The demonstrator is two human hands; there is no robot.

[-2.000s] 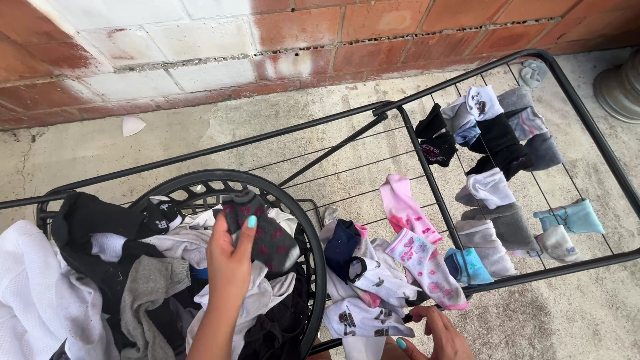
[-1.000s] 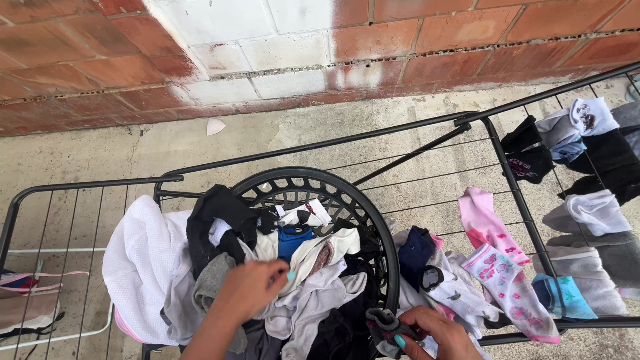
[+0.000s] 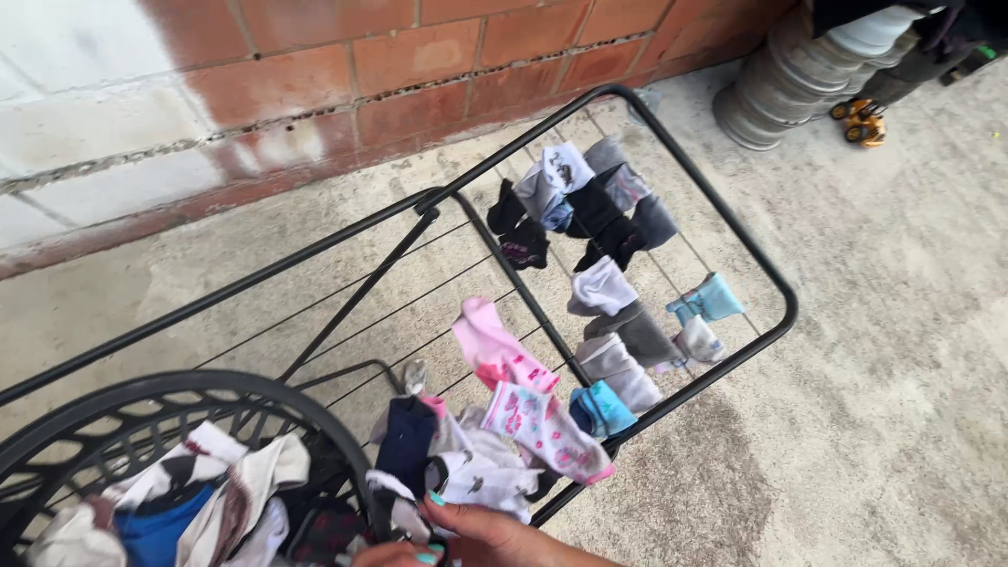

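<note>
At the bottom centre my right hand [image 3: 484, 529] pinches a black-and-white sock [image 3: 400, 508] by the rim of the black plastic laundry basket [image 3: 213, 384]. My left hand [image 3: 398, 554] touches the lower part of that sock, only its fingertips in view. Socks and a blue garment [image 3: 161, 526] fill the basket, and a dark sock with a red pattern [image 3: 324, 531] lies near its rim. Beside my hands, a navy sock [image 3: 405, 441], a white patterned sock [image 3: 484, 480], a pink sock [image 3: 500, 342] and a flowered sock [image 3: 551, 429] lie on the rack.
The black metal drying rack [image 3: 713, 181] carries several grey, black, white and light blue socks [image 3: 709, 298] on its far wing. A brick wall [image 3: 417, 59] runs behind it. Stacked metal wheel rims [image 3: 768, 87] and a yellow toy vehicle [image 3: 862, 122] stand on the concrete floor at upper right.
The view has swung right since a second ago. My left hand has moved from over the basket's clothes to beside my right hand. A black-and-white sock is now held at the rim.
</note>
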